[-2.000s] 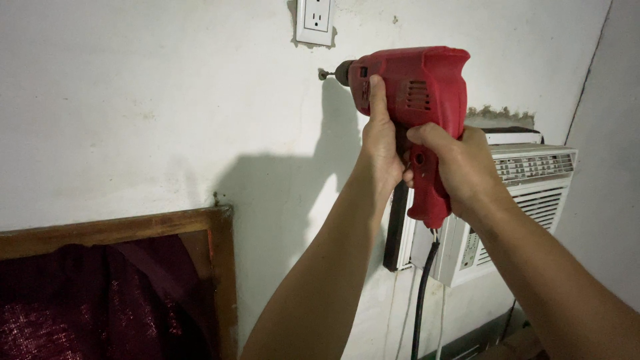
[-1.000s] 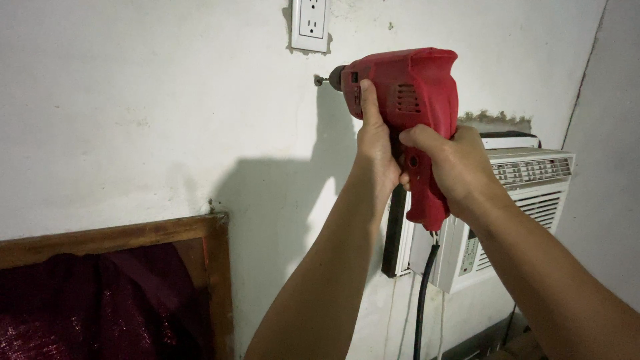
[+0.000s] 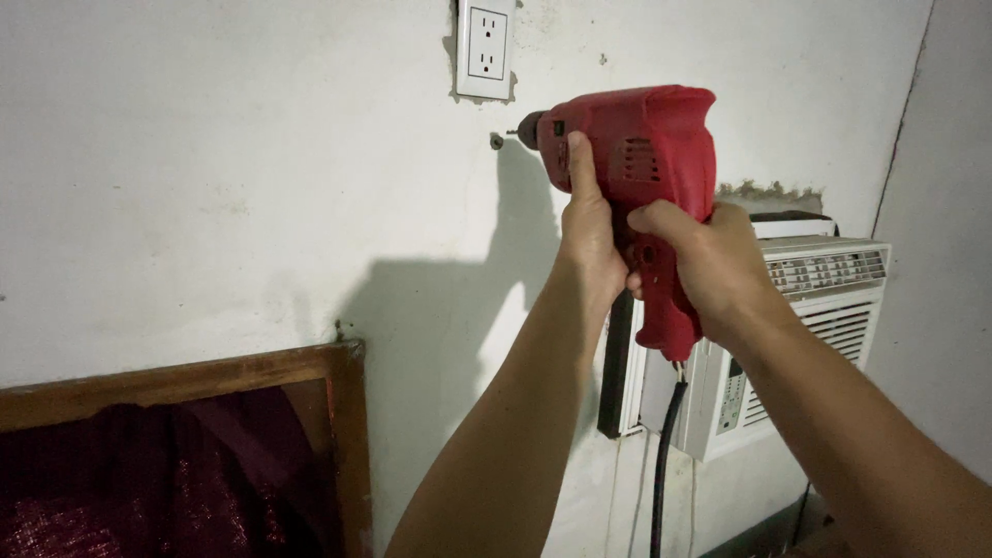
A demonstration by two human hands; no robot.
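Observation:
A red corded power drill point(image 3: 628, 147) points left toward the white wall. My right hand point(image 3: 709, 256) is wrapped around its pistol grip, thumb on the near side; the trigger is hidden. My left hand point(image 3: 593, 225) supports the body from below behind the chuck point(image 3: 532, 130), its thumb laid up along the side. A thin bit point(image 3: 511, 132) sticks out of the chuck, its tip just right of a small dark-rimmed hole point(image 3: 497, 141) in the wall. The tip appears to be out of the hole. A white double outlet point(image 3: 486, 48) is mounted above.
A white window-type air conditioner point(image 3: 829, 333) juts from the wall behind my right forearm. At lower left, a wooden frame point(image 3: 353, 434) surrounds a dark red curtain point(image 3: 155, 480). The drill's black cord point(image 3: 661, 465) hangs down between my forearms. The wall's corner runs down at right.
The drill, held in both hands, has drawn back slightly to the right of the wall spot. A gap now shows between the bit and the hole, where they met before.

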